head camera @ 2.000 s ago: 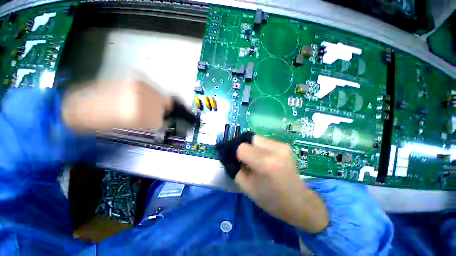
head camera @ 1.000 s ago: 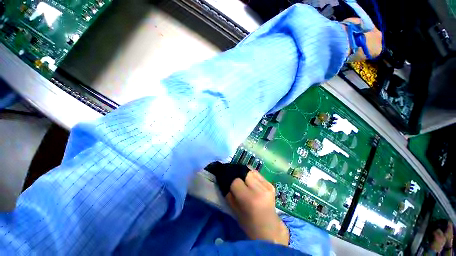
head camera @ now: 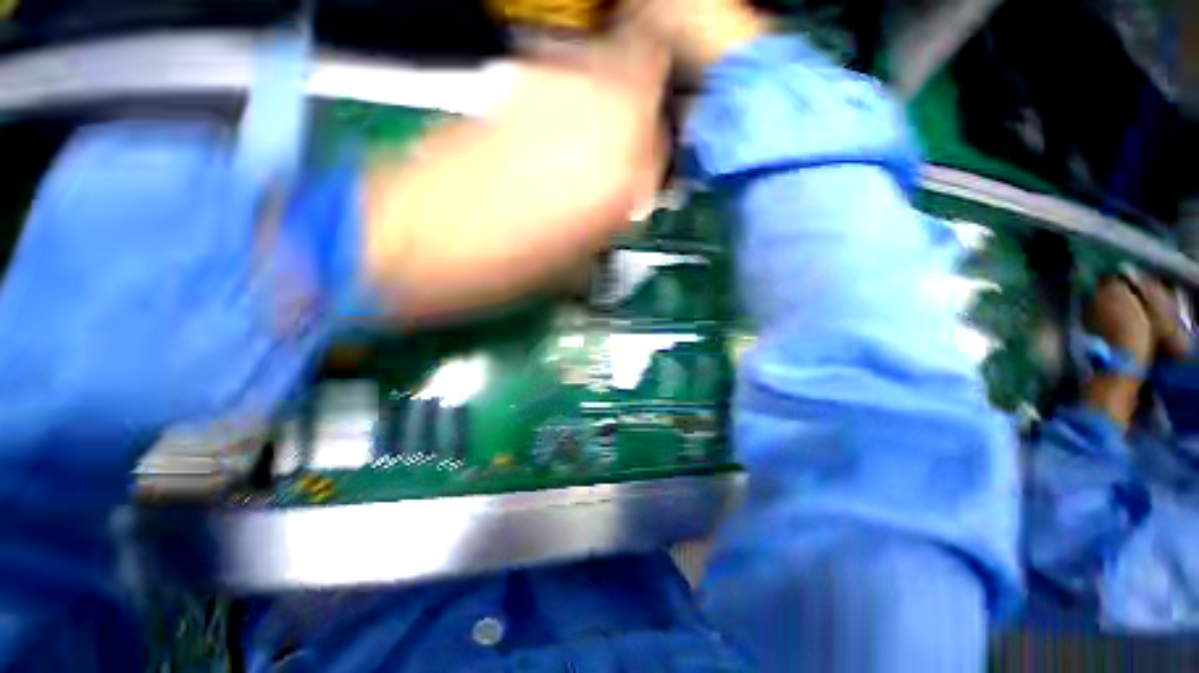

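The green circuit board (head camera: 526,427) lies below my arms, with white patches and dark parts on it, all blurred. My left hand (head camera: 539,178), with a blue wrist strap, reaches over the board to the top; it is strongly blurred and its fingers cannot be made out. My right hand (head camera: 697,29) is at the top edge beside it, partly hidden, above its light blue sleeve. Yellow parts (head camera: 550,12) show at the top edge by the hands. Whether either hand holds anything cannot be told.
The near metal rail (head camera: 526,533) runs below the board and the far rail (head camera: 132,69) above it. Another person's hands (head camera: 1124,322) and blue sleeves are at the right. Dark bins or equipment stand behind the far rail. Grey-green pieces (head camera: 191,631) lie at lower left.
My right hand has moved from the board's near edge up to the top. My left hand stays over the far side. The view has turned and shifted, with the yellow parts now at top centre.
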